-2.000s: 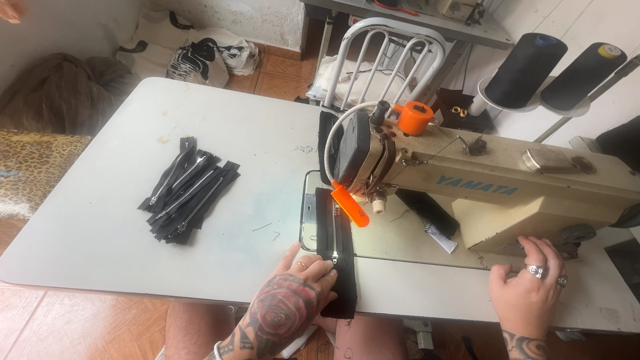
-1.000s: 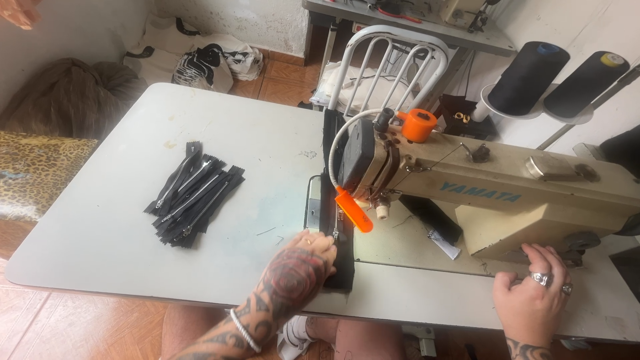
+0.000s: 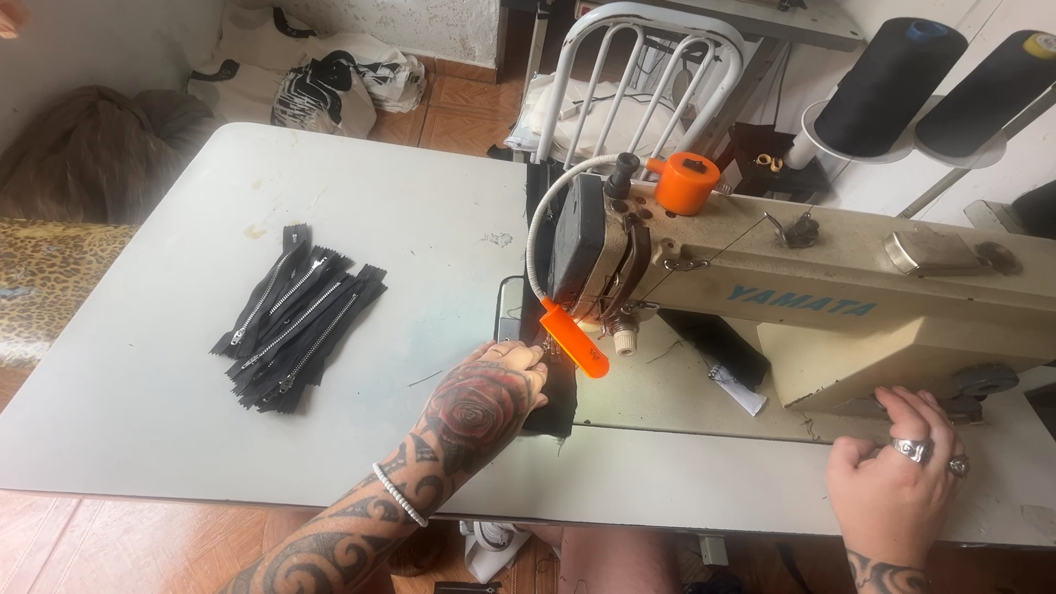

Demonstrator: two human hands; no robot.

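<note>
My left hand (image 3: 495, 392) presses on a strip of black fabric (image 3: 554, 404) at the needle area of the Yamata sewing machine (image 3: 792, 293); its fingertips lie close to the presser foot, partly hidden by the orange lamp head (image 3: 577, 340). The strip runs on behind the machine head. On the right, my right hand (image 3: 899, 466) rests with bent fingers against the lever (image 3: 932, 408) low on the machine body. Several black zippers with metal teeth (image 3: 301, 322) lie in a loose pile on the white table (image 3: 165, 330), left of the machine.
A folded black piece (image 3: 718, 342) with a white tag (image 3: 737, 390) lies under the machine arm. Black thread cones (image 3: 887, 87) stand at the back right. Behind the table are a white metal chair (image 3: 635, 66) and light cloth (image 3: 330, 82) on the floor.
My left hand has moved up along the black strip toward the needle, and the strip's near end sits farther from the table's front edge. My right hand stays by the lever.
</note>
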